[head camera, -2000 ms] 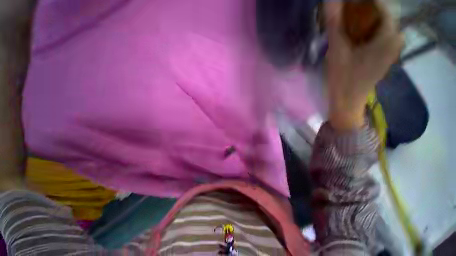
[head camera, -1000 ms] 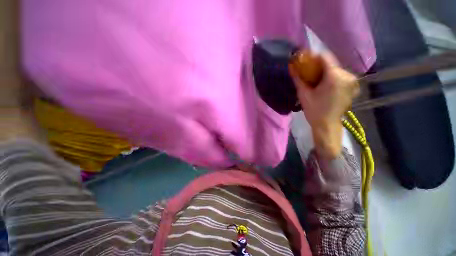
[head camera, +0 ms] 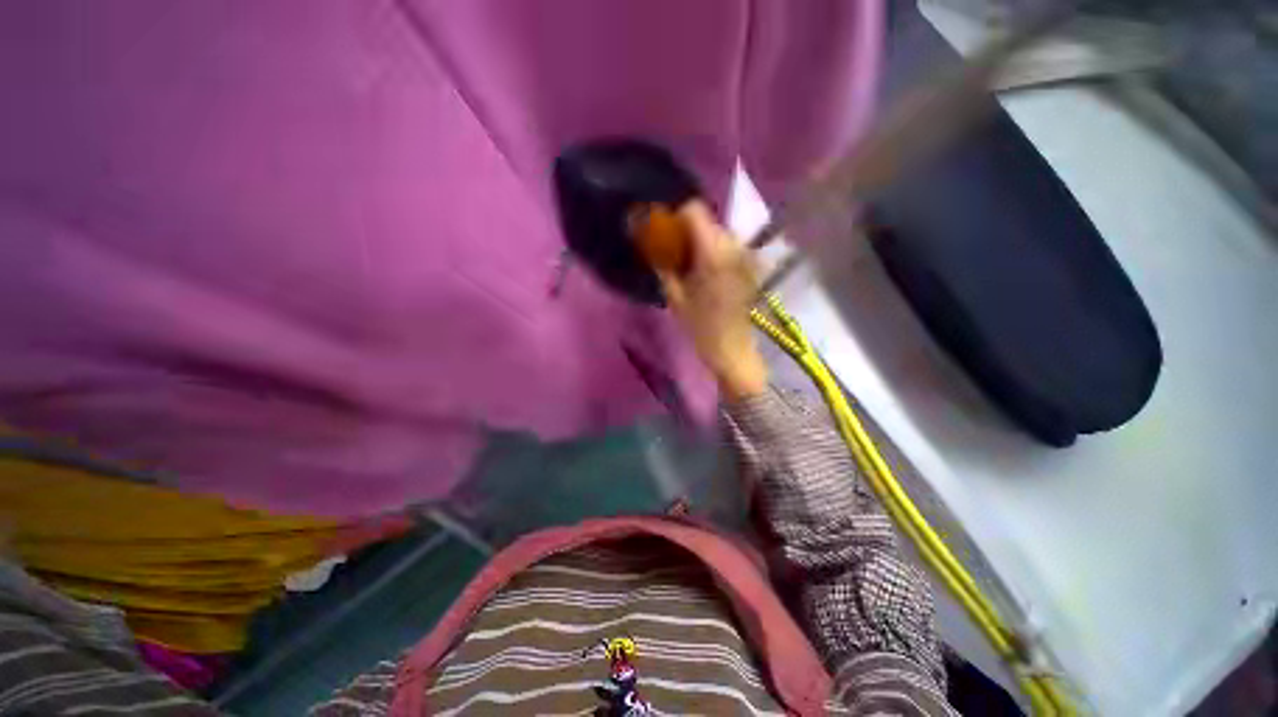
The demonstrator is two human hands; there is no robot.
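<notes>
The pink garment (head camera: pixel 280 238) hangs across the left and middle of the head view. My right hand (head camera: pixel 718 287) is closed on the orange-brown handle of the steam iron (head camera: pixel 624 189), whose dark pointed body is against the garment's right part. The hand and iron are blurred. The yellow steam hose (head camera: pixel 897 497) runs from near my right wrist down to the lower right. My left hand is not in view; only a striped sleeve shows at the lower left edge.
The navy sleeve buck (head camera: pixel 1037 294) lies over the white ironing table (head camera: pixel 1205 476) at the right. A blurred grey-beige hose pair (head camera: pixel 911 133) runs to the upper right. Mustard garments (head camera: pixel 154 539) are at the lower left, beside the green floor (head camera: pixel 561 476).
My right hand and the iron have moved left in the view, over the pink garment. The garment now spreads to the left edge and looks darker. The sleeve buck appears more tilted.
</notes>
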